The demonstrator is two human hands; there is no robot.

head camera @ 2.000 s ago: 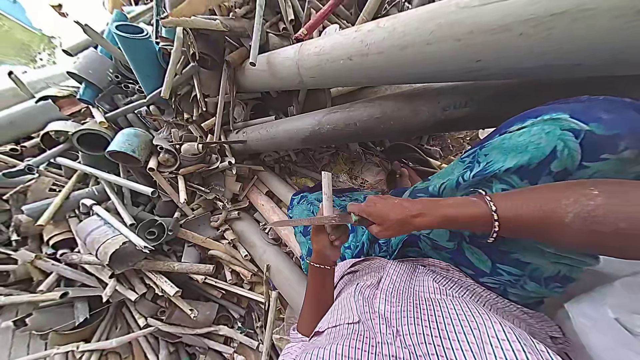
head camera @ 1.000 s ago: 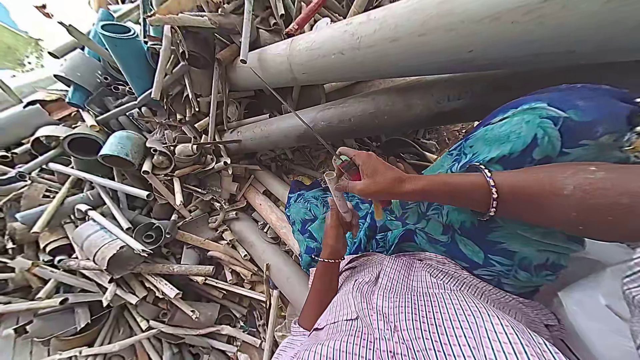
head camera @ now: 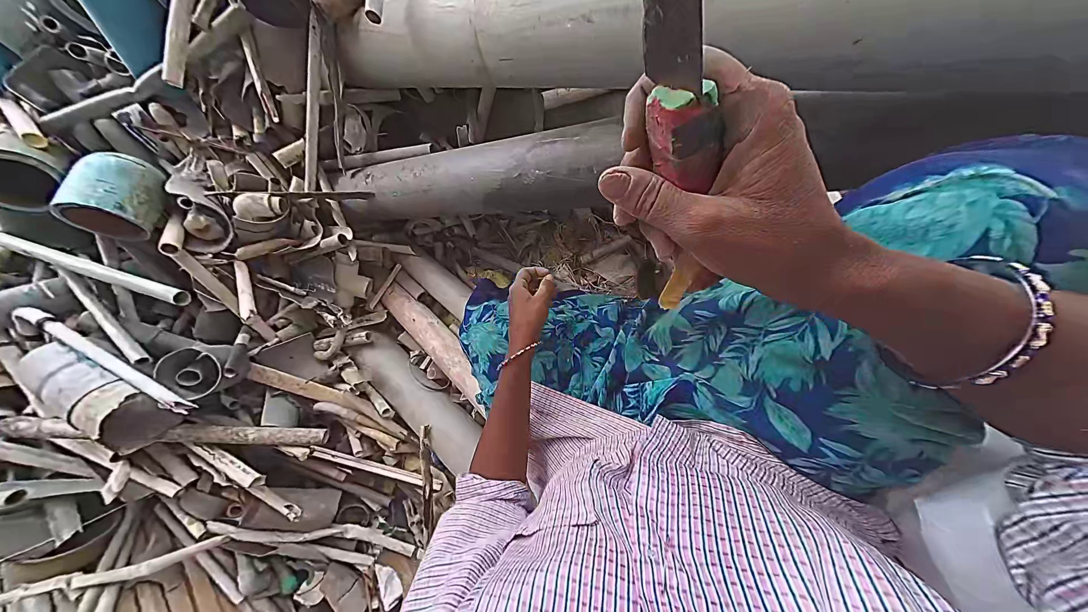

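My right hand (head camera: pixel 731 195) is raised at the upper right, closed around the red, black and green wrapped handle (head camera: pixel 684 140) of a knife. Its dark flat blade (head camera: pixel 672 42) points up and runs out of view at the top edge. A yellow end (head camera: pixel 677 285) pokes out below the fist. Lower and to the left, my left hand (head camera: pixel 529 297) is held above the blue floral cloth (head camera: pixel 612 340) over my legs, its fingers curled in, with nothing visible in them. The hands are well apart.
Cut plastic pipe scraps (head camera: pixel 238 433) form a heap across the left side, with a blue-green pipe ring (head camera: pixel 110 194) among them. Two large grey pipes lie across the top, the upper one (head camera: pixel 510 42) beyond the lower (head camera: pixel 501 170). A white sack (head camera: pixel 965 527) is at lower right.
My right hand has risen with the knife, away from my left hand. The short pipe piece that my left hand held earlier is no longer seen in it.
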